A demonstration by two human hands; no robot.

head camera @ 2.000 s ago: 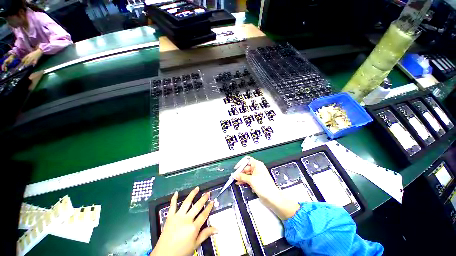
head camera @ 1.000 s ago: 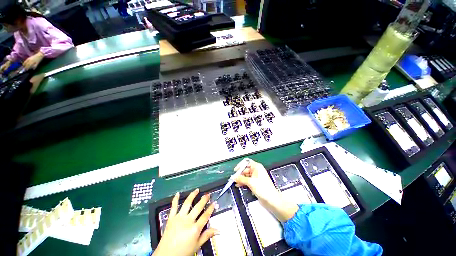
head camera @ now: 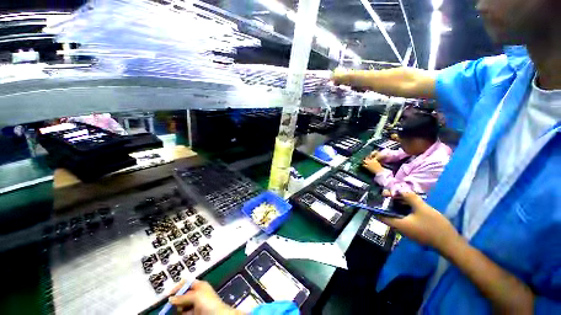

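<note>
My right hand (head camera: 202, 300) is at the bottom edge, partly cut off, with a blue sleeve cuff beside it. It holds thin blue-white tweezers or a pick-up pen (head camera: 175, 295), whose lower end is out of frame. The black phone tray (head camera: 312, 298) is right of my hand, cut off below. Two open phone bodies (head camera: 278, 280) show in it. Several camera modules (head camera: 181, 246) stand in rows on the pale board (head camera: 98, 271). My left hand is out of the picture.
A blue bin (head camera: 280, 213) of cream bits and a white liner strip (head camera: 307, 250) lie behind the tray. A wrapped post (head camera: 281, 165) and metal shelf (head camera: 141, 98) rise beyond. A person in blue (head camera: 492, 160) stands close right, holding a dark flat device (head camera: 378, 208).
The view has swung right and up. The standing person and shelf have come into view. My left hand has left the picture, and my right hand is now at the bottom edge, away from the phones.
</note>
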